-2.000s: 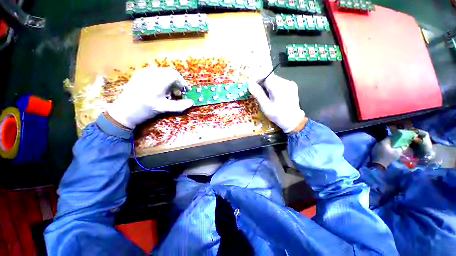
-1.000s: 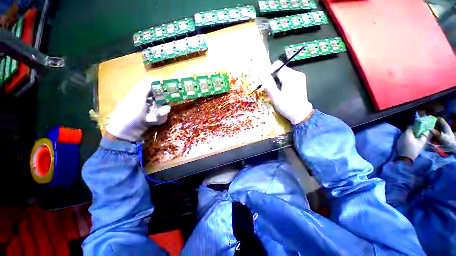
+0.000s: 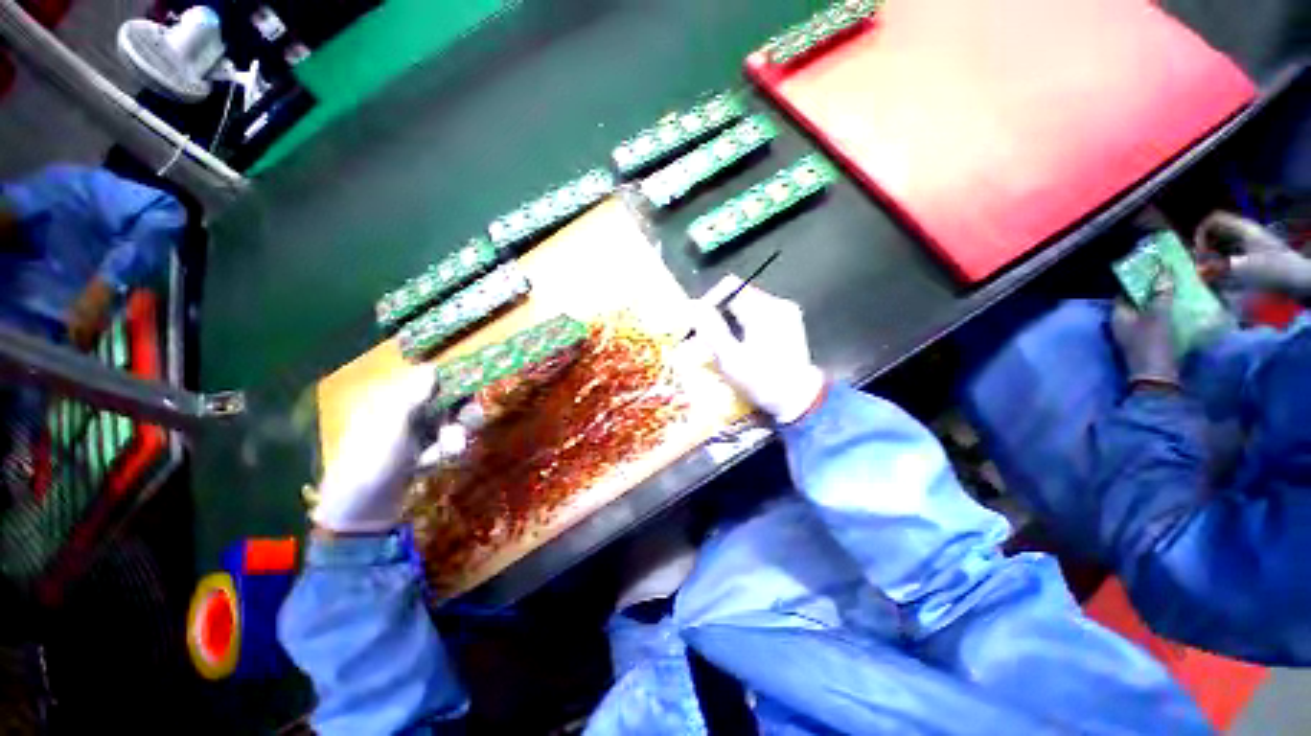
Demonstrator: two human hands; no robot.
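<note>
My left hand (image 3: pixel 377 449), in a white glove, holds a green PCB panel (image 3: pixel 511 362) by its left end, above the tan cardboard work board (image 3: pixel 345 385). My right hand (image 3: pixel 766 350), also gloved, holds thin dark tweezers (image 3: pixel 753 279) at the board's right side, apart from the panel. The tweezers' back end points up and right. Red-brown scraps (image 3: pixel 554 446) cover the middle and lower part of the cardboard. Another panel (image 3: pixel 465 312) lies at the cardboard's top edge.
More PCB panels (image 3: pixel 759 204) lie beyond and right of the cardboard. A red pad (image 3: pixel 1006 130) is at the right. A blue tape dispenser (image 3: pixel 266 592) stands lower left. Another person's gloved hands (image 3: pixel 1150 338) hold green boards at right. A person's sleeve (image 3: pixel 122 216) and a white fan (image 3: pixel 173 55) show upper left.
The panel was held in both hands, green underside up; now only my left hand holds it, component side up. My right hand has moved away with the tweezers. The view has turned and shifted left.
</note>
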